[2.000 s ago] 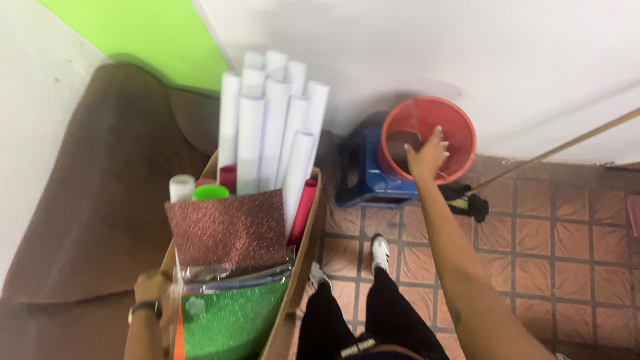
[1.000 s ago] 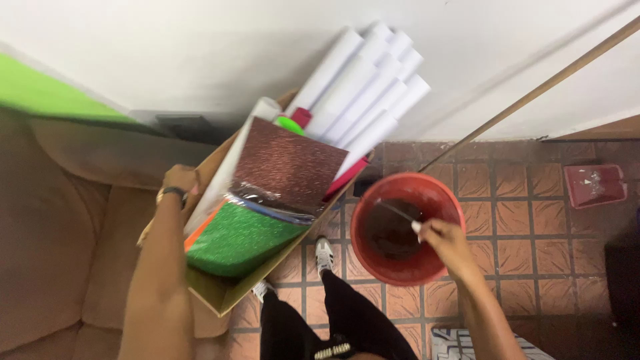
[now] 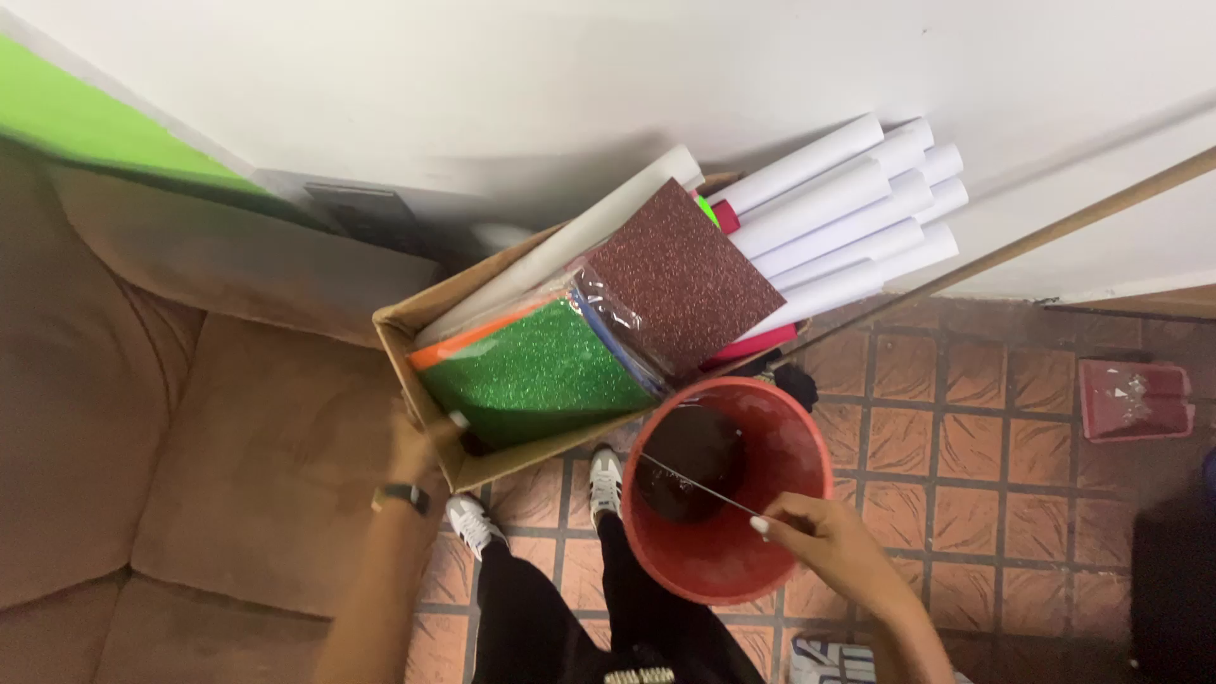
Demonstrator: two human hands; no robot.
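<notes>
My right hand [image 3: 822,541] pinches the thin metal handle [image 3: 698,486] of a red plastic bucket [image 3: 731,589], which has dark stuff at its bottom. At the near left edge of a cardboard box [image 3: 541,454] is my left hand [image 3: 413,446], blurred and wearing a wristband; its grip is unclear. The box leans against the wall, tilted. In it lie green glitter foam sheets [image 3: 537,375], a brown glitter sheet [image 3: 679,275] with clear plastic around the pack, white paper rolls [image 3: 836,209] and a pink-red roll [image 3: 755,344].
A brown sofa [image 3: 256,456] stands at the left. A wooden pole [image 3: 1026,237] slants from the right edge down behind the bucket to a dark mop or broom head [image 3: 796,380]. A pink dustpan [image 3: 1135,399] lies on the tiled floor. A white wall [image 3: 475,85] runs behind.
Two seconds ago the red bucket stood on a blue stool; one second ago my right hand held it beside the box. The box has turned, its rolls now pointing right.
</notes>
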